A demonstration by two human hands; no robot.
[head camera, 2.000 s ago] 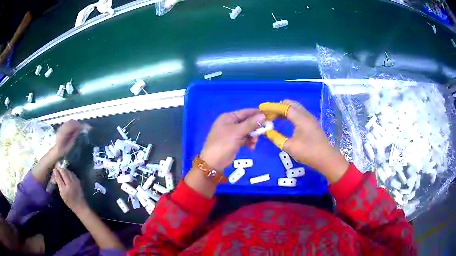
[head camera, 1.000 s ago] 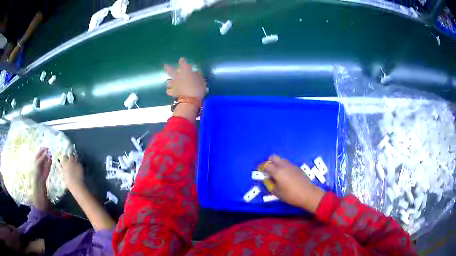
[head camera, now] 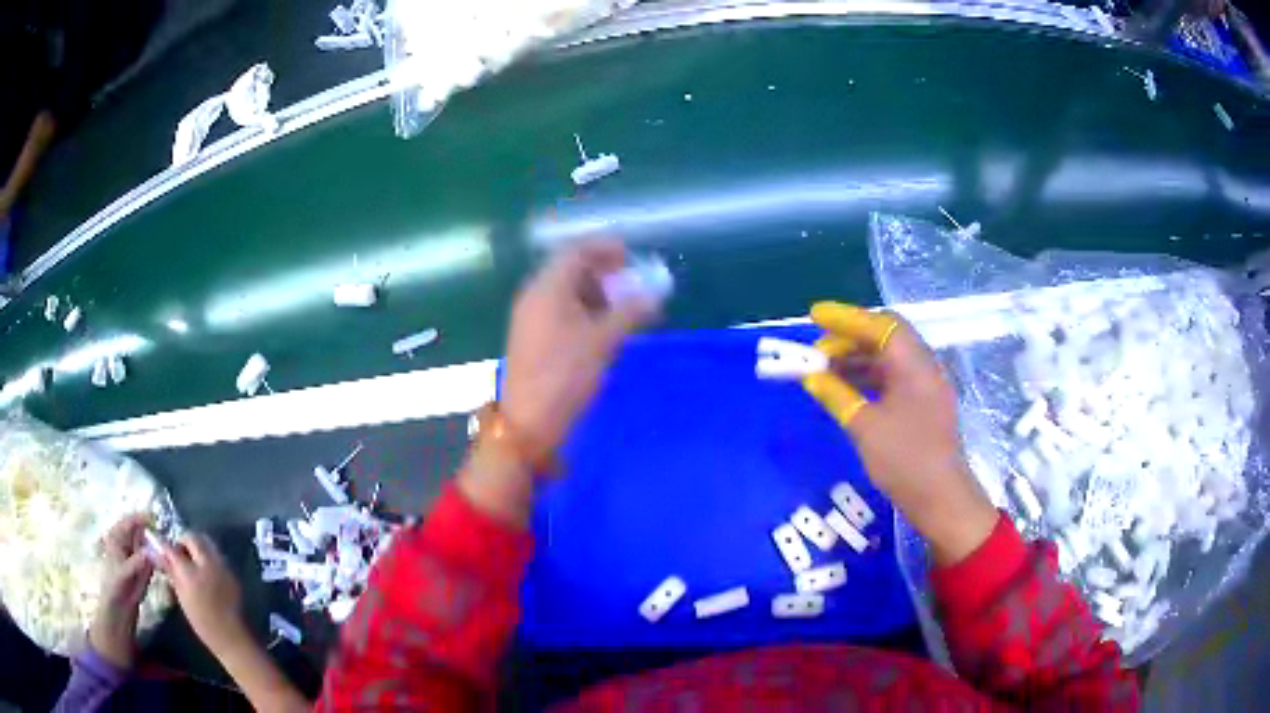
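My left hand (head camera: 564, 334), blurred, is above the blue tray's far left corner and holds a blurred white part (head camera: 638, 284) at its fingertips. My right hand (head camera: 898, 404), with yellow finger cots on thumb and fingers, holds a white plate (head camera: 791, 358) over the tray's far right part. The two hands are apart. Several small white plates, most showing two dark dots (head camera: 663, 598), lie loose in the near part of the blue tray (head camera: 613, 502).
White parts with pins lie on the green belt (head camera: 460, 181) and in a pile (head camera: 327, 550) left of the tray. A clear bag of white pieces (head camera: 1128, 418) stands right. Another person's hands (head camera: 202, 585) work at a bag at far left. A white-filled bag (head camera: 474, 42) is beyond the belt.
My left hand has come back from the belt towards the tray with a white part. My right hand has lifted a plate from the tray's near part. The whole view has shifted.
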